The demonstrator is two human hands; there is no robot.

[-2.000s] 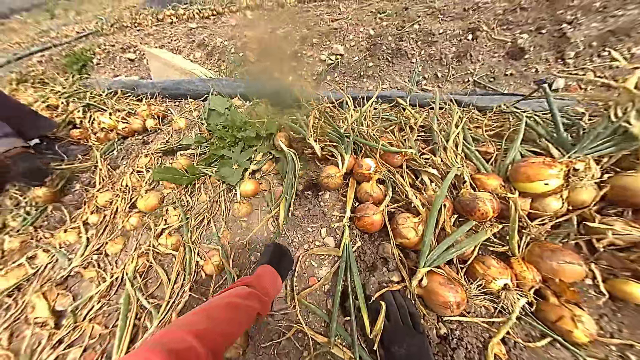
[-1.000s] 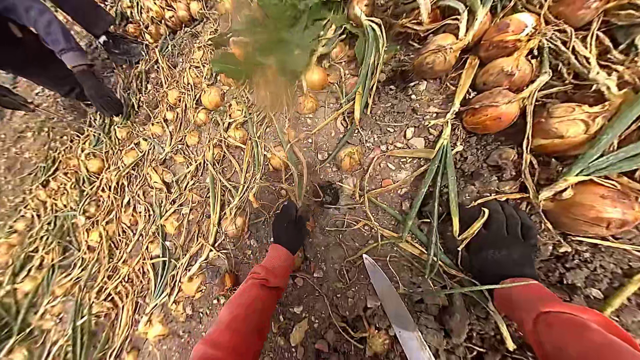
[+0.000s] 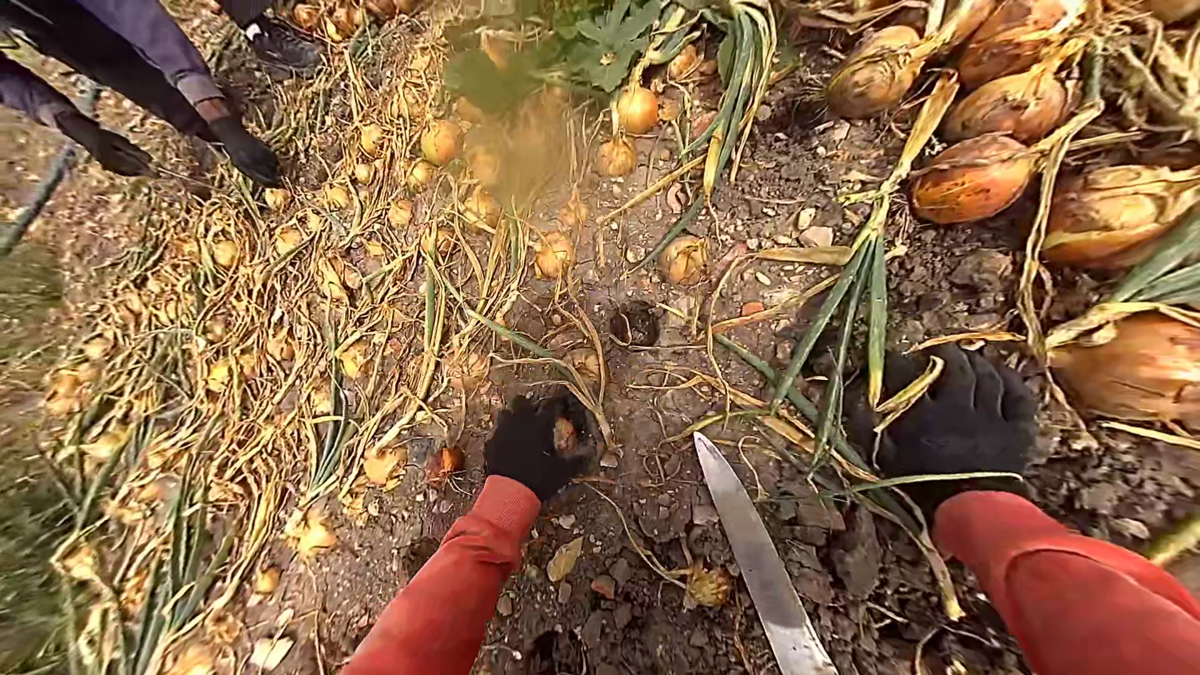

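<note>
My left hand (image 3: 536,445), in a black glove, is closed around a small onion (image 3: 565,433) low over the soil. My right hand (image 3: 966,422), also black-gloved, rests at the right among green and dry onion leaves (image 3: 858,319); its palm side is hidden, so its grip cannot be told. Between my hands lies a knife blade (image 3: 755,553), its tip pointing up and its handle out of view. Large onions with dry tops (image 3: 975,178) lie in a heap beyond my right hand. Ahead of my left hand a small hole (image 3: 636,323) shows in the soil.
Many small onions (image 3: 441,142) with tangled dry leaves cover the ground at left. A leafy green plant (image 3: 609,42) stands at the top centre, partly blurred. At the upper left, a co-worker's gloved hands (image 3: 246,152) reach down to the onions.
My left hand has moved down and to the left from beside the hole since one second ago, and an onion now shows in it. The view has shifted since the oldest frame.
</note>
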